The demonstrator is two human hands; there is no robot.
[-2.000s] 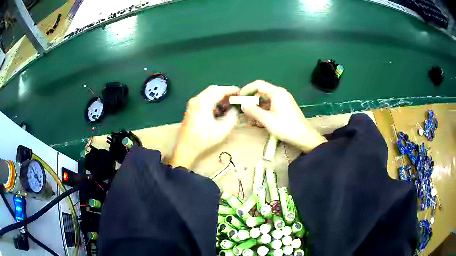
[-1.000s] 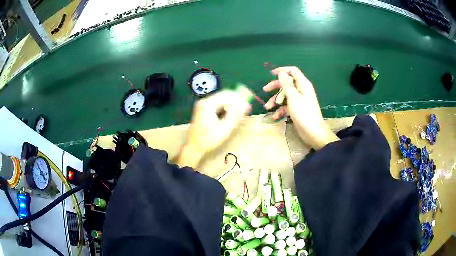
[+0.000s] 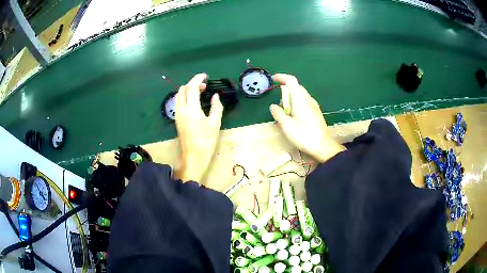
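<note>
My left hand (image 3: 196, 114) has its thumb and fingers around the left side of a ribbed black housing (image 3: 223, 95) on the green belt. My right hand (image 3: 303, 117) holds a pale green cell (image 3: 286, 100) between thumb and fingers; a red wire runs left from it. A white round disc with black rim (image 3: 255, 83) lies between my hands. Another disc (image 3: 170, 105) is partly hidden behind my left hand. A loose wired cell (image 3: 277, 166) lies on the cardboard above the pile of green cells (image 3: 277, 248).
Black housings stand on the belt (image 3: 331, 58) at right (image 3: 409, 77). A disc (image 3: 57, 137) and black housing (image 3: 33, 140) are at far left. Housings with cells (image 3: 109, 178) sit by my left sleeve. Blue parts (image 3: 448, 176) lie right; a gauge (image 3: 39, 193) stands left.
The belt items have moved right. My left hand has gone left from the middle to the black housing. The green piece it held is gone from it; a loose cell now shows on the cardboard.
</note>
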